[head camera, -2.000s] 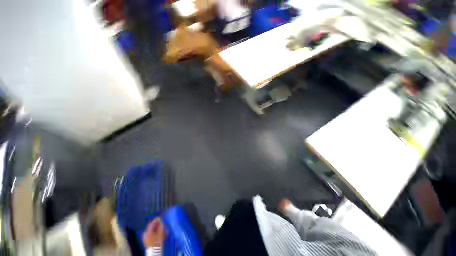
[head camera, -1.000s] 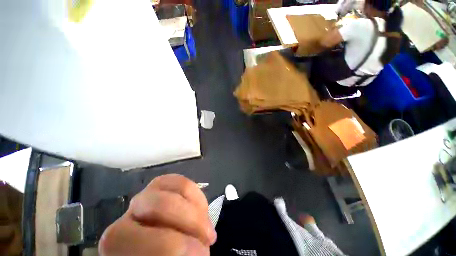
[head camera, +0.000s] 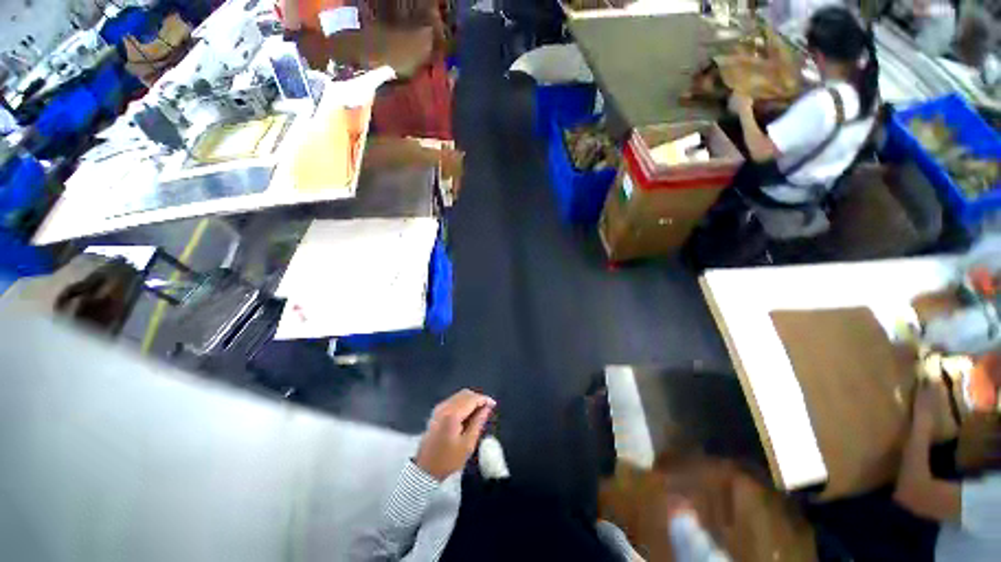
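My left hand (head camera: 456, 431) is in front of me at the lower middle, with its fingers curled together and nothing visible in it. A striped cuff shows below it. A pale, blurred shape at the lower right may be my right hand; its fingers cannot be made out. Brown pieces (head camera: 757, 514) lie blurred at the lower right, beside and under that shape. No work piece is visibly held.
A white surface (head camera: 198, 461) fills the lower left. A white-topped stack (head camera: 357, 274) stands ahead left of a dark aisle (head camera: 516, 285). A carton (head camera: 670, 209) and a blue bin (head camera: 576, 181) stand ahead right. One person sits beyond the carton; another works at the right table (head camera: 763, 384).
The view has moved along the aisle, past the earlier heaps of brown pieces. My left hand is lower and farther from the camera. The large white surface has shifted to the lower left.
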